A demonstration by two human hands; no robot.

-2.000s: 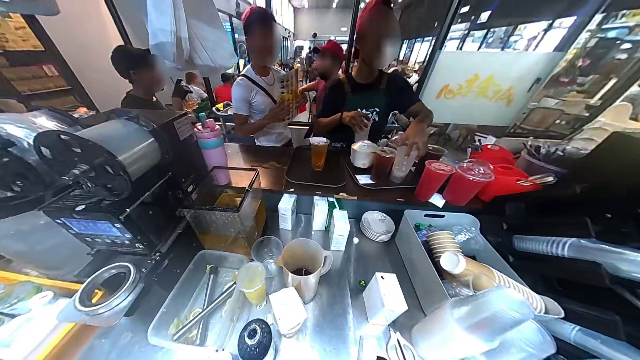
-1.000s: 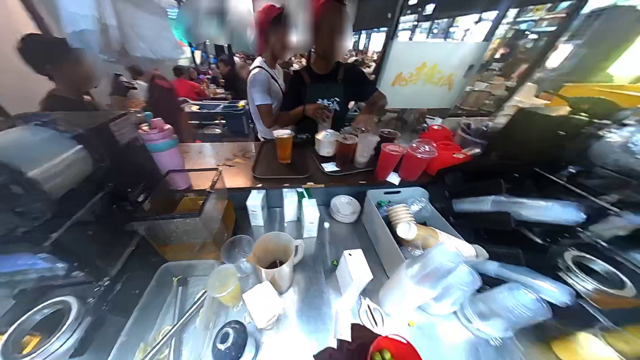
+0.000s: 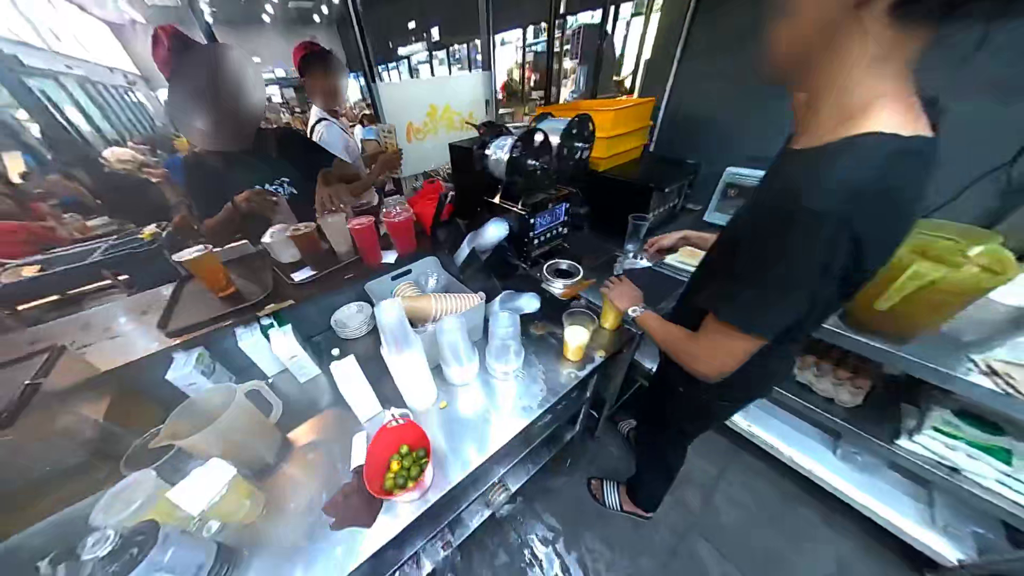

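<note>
Neither my left hand nor my right hand shows in the head view. Nearest on the steel counter (image 3: 472, 432) stands a red bowl (image 3: 376, 460) of small green citrus fruits (image 3: 406, 468), beside a dark brown cloth (image 3: 353, 504). A plastic measuring jug (image 3: 220, 424) is at the left, among clear cups and a pale yellow drink (image 3: 236, 500). Behind the bowl are stacks of clear plastic cups (image 3: 408, 356) and a grey bin (image 3: 472, 320) with paper cups (image 3: 440, 307). A cup with a yellow and white drink (image 3: 576, 336) stands near the counter's right end.
On the right, a co-worker (image 3: 792, 232) in black holds a yellow drink (image 3: 610, 314) by a cup sealing machine (image 3: 536, 192). Across the counter, a person (image 3: 264, 176) reaches over drinks on a tray (image 3: 220, 292). Shelving (image 3: 848, 416) with egg trays stands far right.
The view has swung strongly to the right, bringing in the co-worker and shelving. The red bowl, only partly visible at the lower edge one second ago, now shows whole.
</note>
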